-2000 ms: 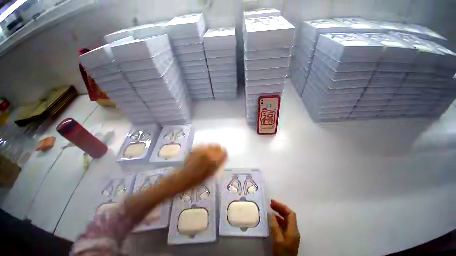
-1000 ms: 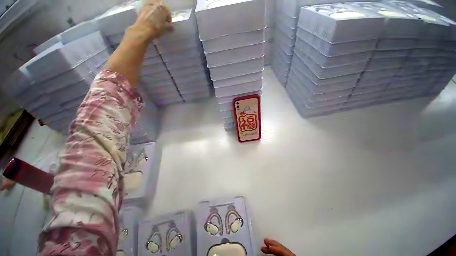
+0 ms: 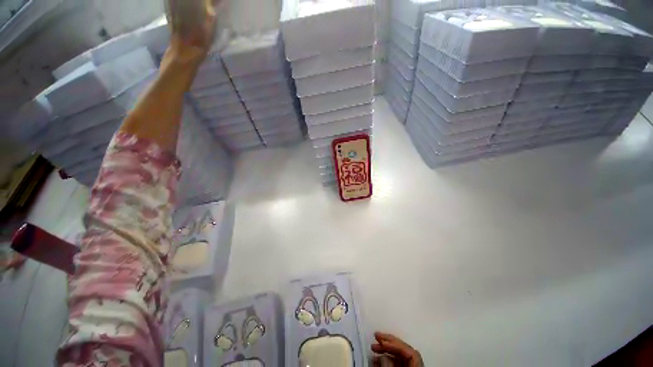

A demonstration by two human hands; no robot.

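My left hand (image 3: pixel 192 25) is at the top edge, cut off and blurred, at the back stacks. It grips a pale tray (image 3: pixel 247 16), held above a stack. My right hand (image 3: pixel 397 351) is low at the bottom edge, cut off, with no object visible in it, beside a tray (image 3: pixel 292 315). That tray holds silvery-white ear-hook earbuds (image 3: pixel 321 308) above a cream charging case (image 3: pixel 326 353). Filled trays lie to its left, one (image 3: pixel 271 315) cut off below, another (image 3: pixel 219 247) partly behind my left sleeve.
Tall stacks of trays stand at back left, centre (image 3: pixel 333 86) and right (image 3: pixel 465 93). A red-edged smartphone (image 3: pixel 352 168) leans on the centre stack. A dark red flask (image 3: pixel 44 247) lies at the left, partly behind my sleeve. The white tabletop (image 3: pixel 458 265) spreads below the stacks.
From over the front trays, my left hand reached to the back stacks; it is now slightly further left, with a pale tray lifted. The view has tilted up. My right hand stays beside the front tray.
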